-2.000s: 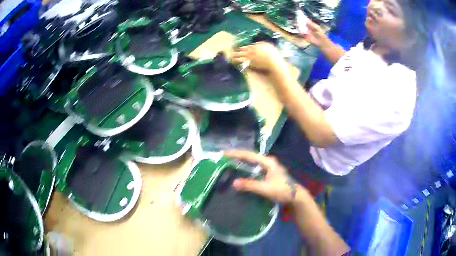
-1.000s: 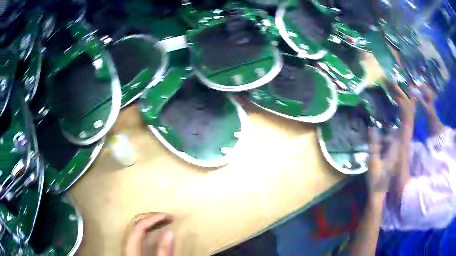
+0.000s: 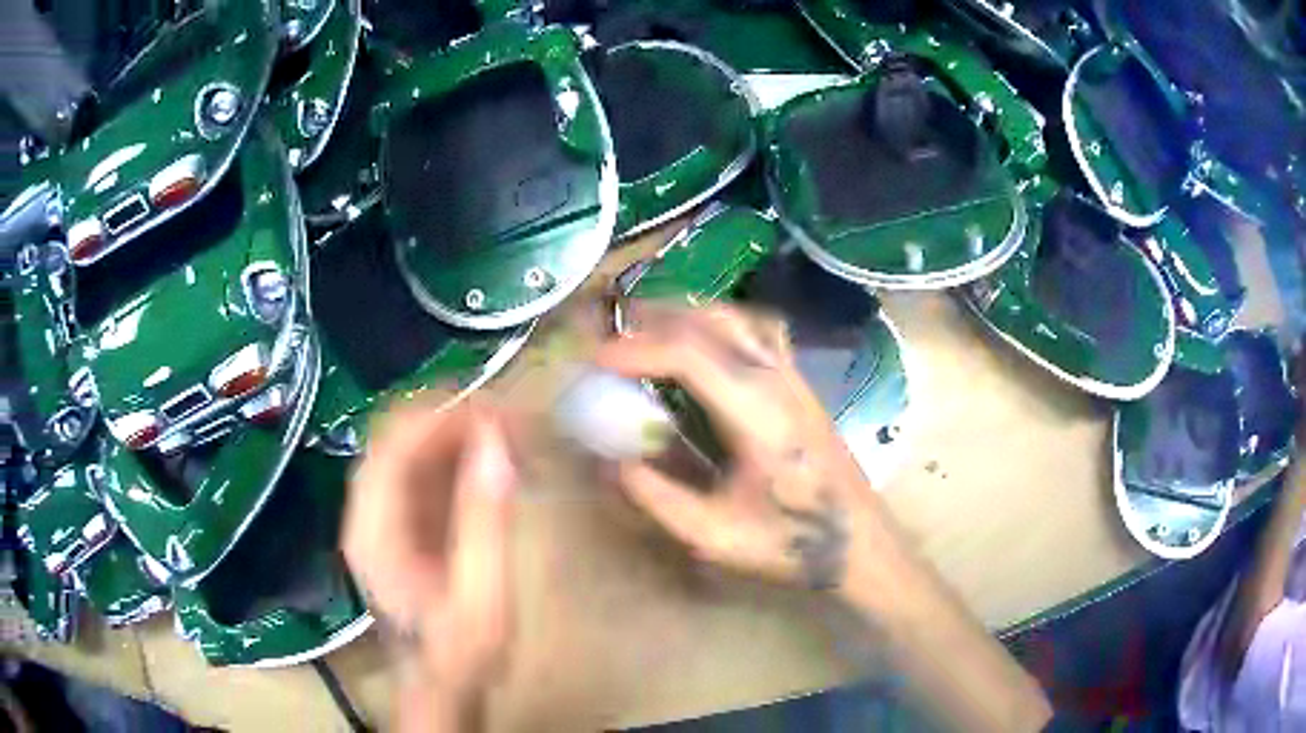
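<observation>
My right hand (image 3: 752,458) is in the middle, its fingers closed round a small white squeeze bottle (image 3: 609,413), which is blurred. My left hand (image 3: 430,530) is just left of the bottle, blurred with fingers curled; whether it holds anything cannot be told. Behind my right hand a green car-shaped body (image 3: 702,265) with a dark centre lies on the tan board, partly hidden by the hand. Another green body (image 3: 494,186) with a pale rim lies behind my left hand.
Many green bodies overlap along the left and far side, some showing red lamps (image 3: 172,186). More lie at the right (image 3: 1096,294). The tan board (image 3: 988,458) ends at a dark front edge. Part of another person's arm and pale sleeve (image 3: 1246,644) shows at lower right.
The view has swung left and nearer the bodies. The white bottle, on the board a second ago, is now in my right hand. Both my hands are now in mid-picture.
</observation>
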